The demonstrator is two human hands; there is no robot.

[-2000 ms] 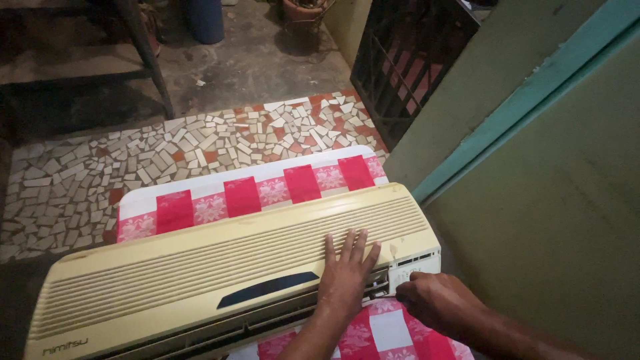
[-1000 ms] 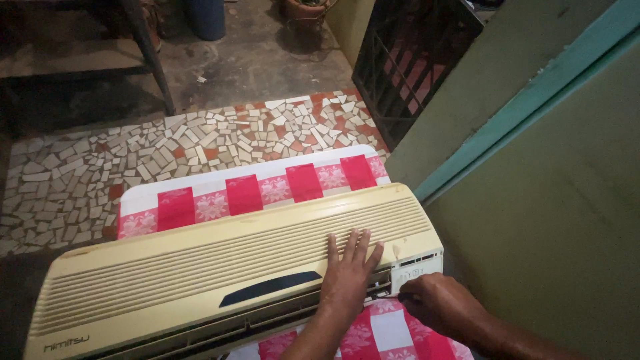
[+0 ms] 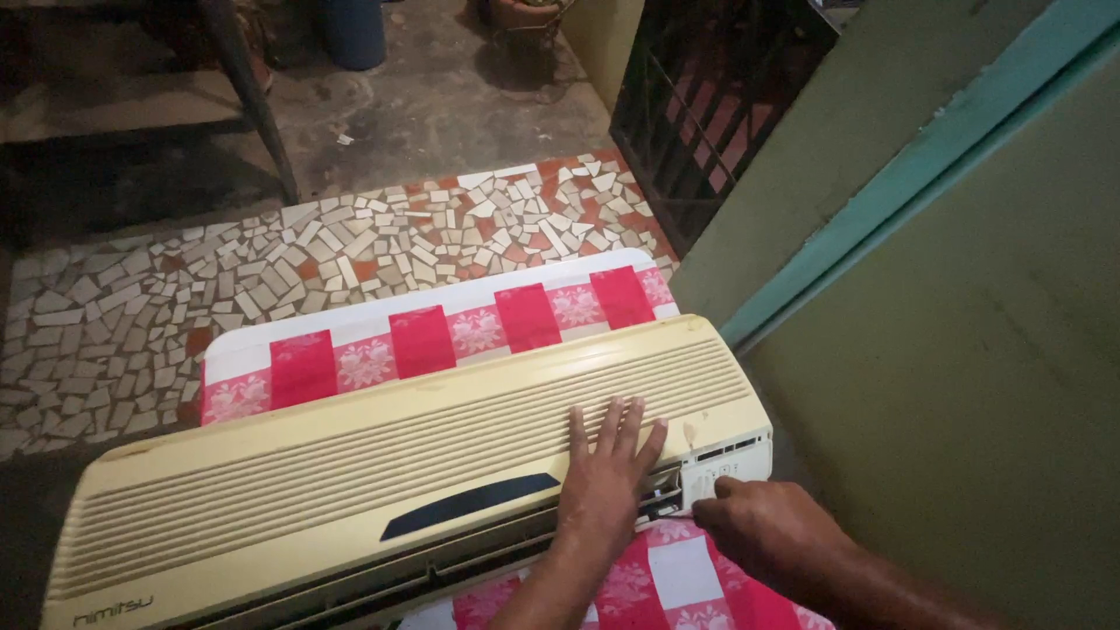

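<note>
A yellowed indoor air conditioner unit point(image 3: 420, 420) lies on a table covered with a red and white checked tablecloth point(image 3: 359, 363). My left hand point(image 3: 608, 477) rests palm down, fingers spread, on its ribbed front cover near the right end. My right hand point(image 3: 761, 521) is at the lower right corner, beside the white end panel point(image 3: 726, 472). Its fingers are closed on a thin dark tool point(image 3: 669, 516), mostly hidden by the hand, whose shaft points left along the unit's lower edge. The dark air outlet point(image 3: 437, 564) runs along the near side.
A green wall point(image 3: 954, 376) with a teal edge stands close on the right. Beyond the table are a broken-tile mosaic floor point(image 3: 350, 254), a dark metal gate point(image 3: 709, 114), a blue container point(image 3: 354, 35), a potted plant point(image 3: 525, 16) and a dark bench leg point(image 3: 258, 114).
</note>
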